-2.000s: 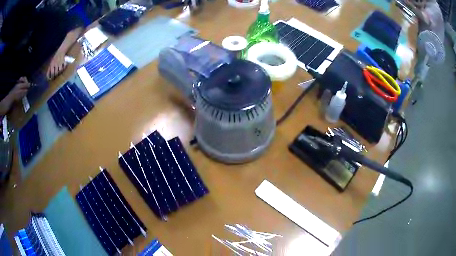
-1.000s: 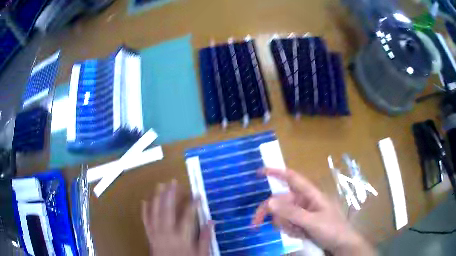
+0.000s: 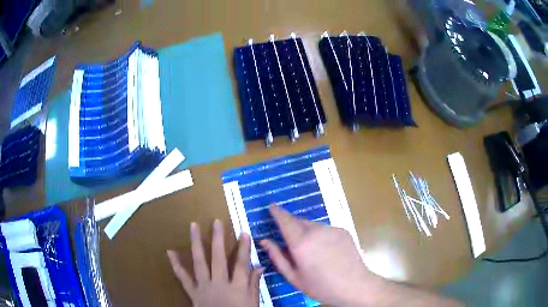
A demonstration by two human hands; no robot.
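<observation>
A blue solar cell layup (image 3: 282, 163) lies in front of me, with thin pale lines across it and a white strip along its left side and another (image 3: 336, 198) along its right. My right hand (image 3: 321, 258) is over the layup, its index finger pointing onto the cell surface; it grips nothing visible. My left hand (image 3: 219, 273) is spread flat at the layup's left edge, fingers apart, thumb by the left white strip. The lower part of the layup is partly hidden by my hands and cut off by the picture's edge.
A thick layup stack (image 3: 108, 120) sits on a teal mat (image 3: 198, 102). Crossed white strips (image 3: 144, 195) and a blue tray (image 3: 57, 222) lie left. Dark tabbed cells (image 3: 279, 90) lie beyond. Ribbon pieces (image 3: 420, 204), a white strip (image 3: 467, 204), the iron rest (image 3: 502, 174) and a grey round machine (image 3: 459, 78) are right.
The view has swung down and left from the machine to the layup. Since one second ago, my right hand has moved left and down across the cell; my left hand has spread beside it.
</observation>
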